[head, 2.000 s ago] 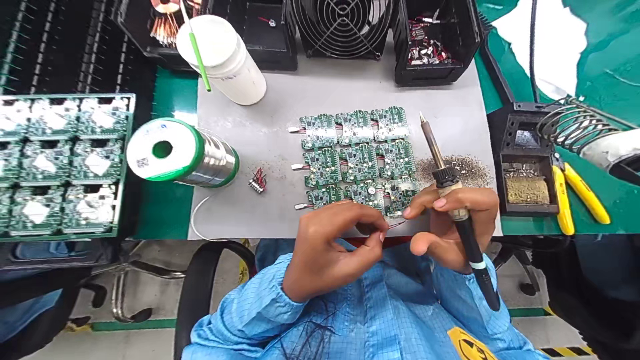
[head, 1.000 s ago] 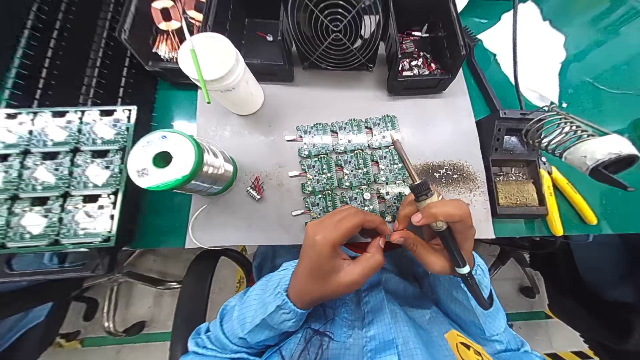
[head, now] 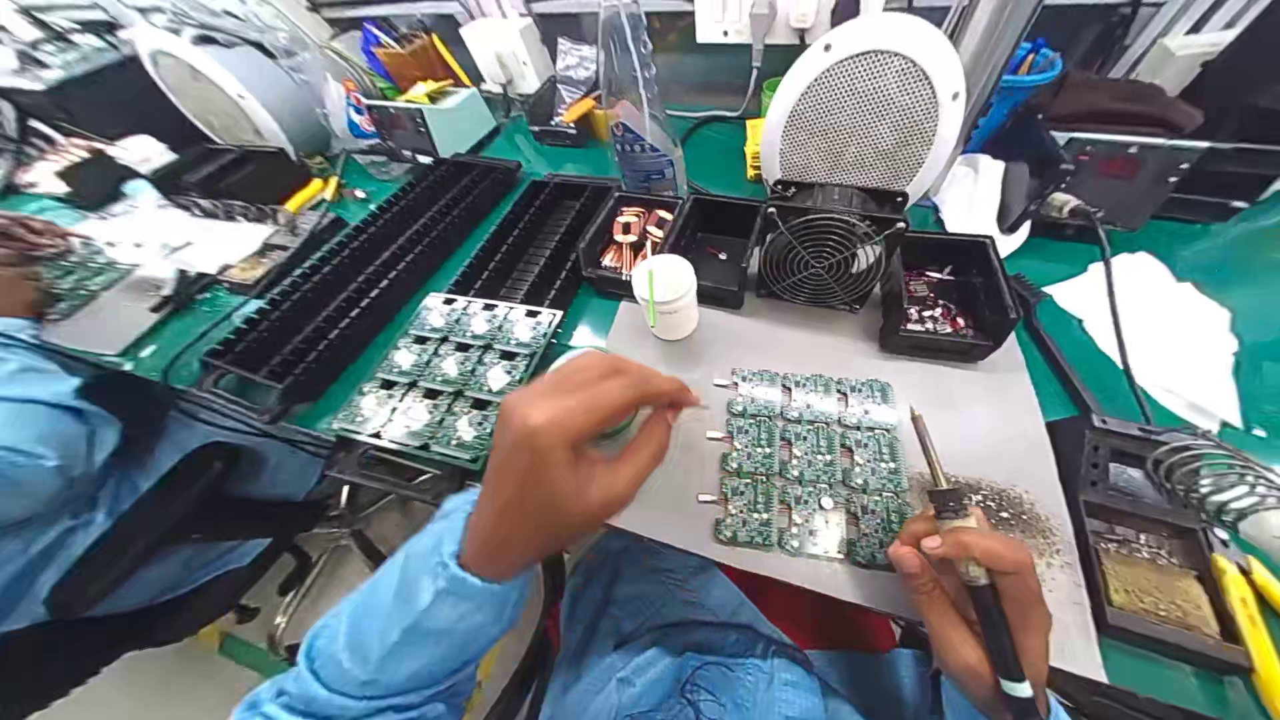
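Note:
My right hand [head: 975, 590] holds a soldering iron [head: 955, 510] like a pen, its tip up beside the right edge of a panel of green circuit boards [head: 812, 450]. Small parts with wires stick out at the panel's left side. My left hand [head: 580, 450] is raised to the left of the panel, thumb and forefinger pinched on a thin, pale strand, probably solder wire [head: 690, 405]. Behind that hand a solder spool is mostly hidden; only bits of its green rim [head: 620, 425] show. The panel lies on a grey mat [head: 670, 500].
A white bottle with a green straw [head: 668, 300], a black fan [head: 825, 255] and parts bins [head: 950, 300] stand behind the mat. Another board panel [head: 450, 380] lies left. Right are a sponge tray [head: 1150, 590], an iron holder coil [head: 1215, 480] and yellow-handled pliers [head: 1245, 620]. A co-worker's sleeve [head: 40, 420] shows far left.
My left hand has moved away from my right hand, out to the left of the boards. The loose parts seen beside the spool earlier are out of sight. The view has tilted up.

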